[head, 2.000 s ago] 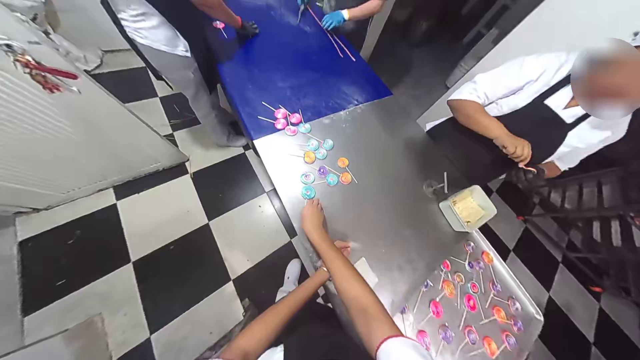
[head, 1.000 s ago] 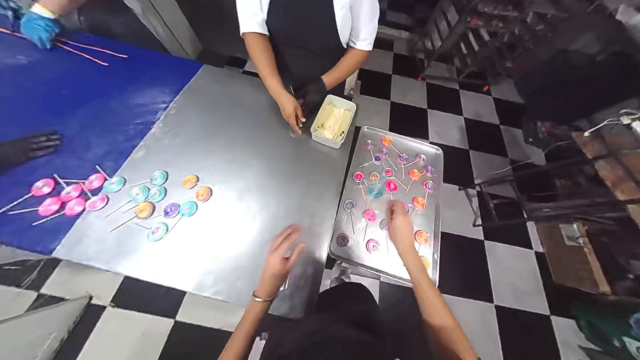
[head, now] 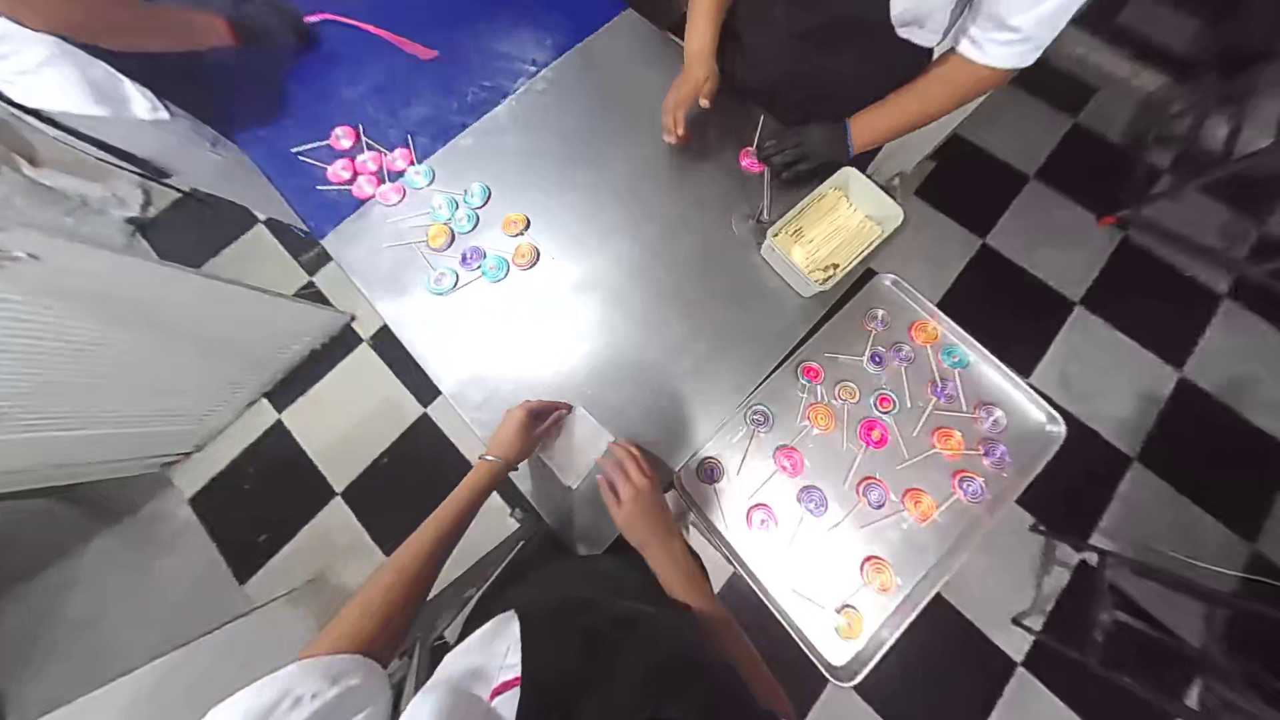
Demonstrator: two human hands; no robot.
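Near the front edge of the metal table (head: 640,290), my left hand (head: 530,430) pinches the left corner of a white sheet (head: 577,447), perhaps paper or clear wrap. My right hand (head: 632,492) is at the sheet's right side with fingers apart; whether it grips the edge cannot be told. To the right, a metal tray (head: 850,660) holds several spiral lollipops on sticks, among them a pink one (head: 873,433). More lollipops lie at the table's far left: teal, orange and purple ones (head: 472,258), and a cluster of pink ones (head: 367,163).
A plastic container of sticks (head: 832,240) stands at the table's right edge. Across from me, a co-worker's gloved hand (head: 800,150) is at a pink lollipop (head: 751,160). Another person's dark-gloved hand (head: 268,22) is by a pink candy strip (head: 375,35) on the blue surface (head: 470,70).
My right hand has moved from over the tray to the sheet, and my left hand now holds the sheet's corner. The teal lollipop is now on the tray's far part. The view has turned.
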